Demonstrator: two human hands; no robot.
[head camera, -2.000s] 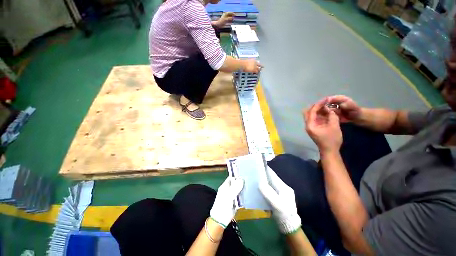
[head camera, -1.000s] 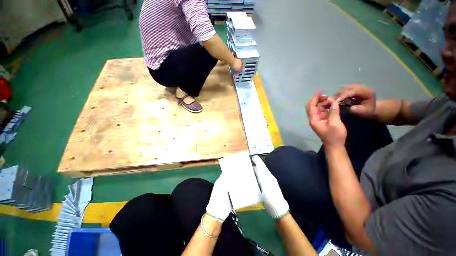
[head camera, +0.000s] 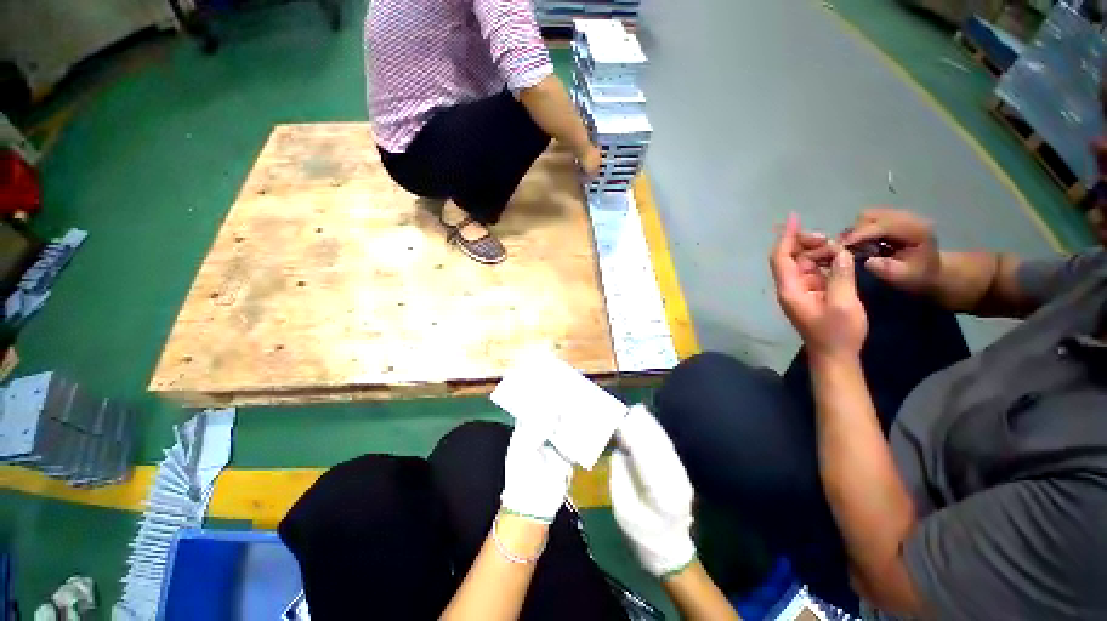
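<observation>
A whitish flat metal plate (head camera: 561, 406) is held over my knees, near the pallet's front edge, tilted and bright with glare. My left hand (head camera: 535, 476), in a white knitted glove, grips its lower left part. My right hand (head camera: 652, 491), also gloved, is at the plate's right corner; its fingertips are by the edge, and whether they grip it cannot be told.
A plywood pallet (head camera: 389, 303) lies ahead, with a person squatting on it beside stacked parts (head camera: 617, 121). A pale strip (head camera: 634, 285) runs along its right edge. Another person sits close at right. A blue bin (head camera: 219, 570) and leaning parts (head camera: 182, 503) are at lower left.
The plate has turned from roughly upright in view to slanted. My right hand has shifted from its long side to its right corner. The squatting person's hand moved down the stack.
</observation>
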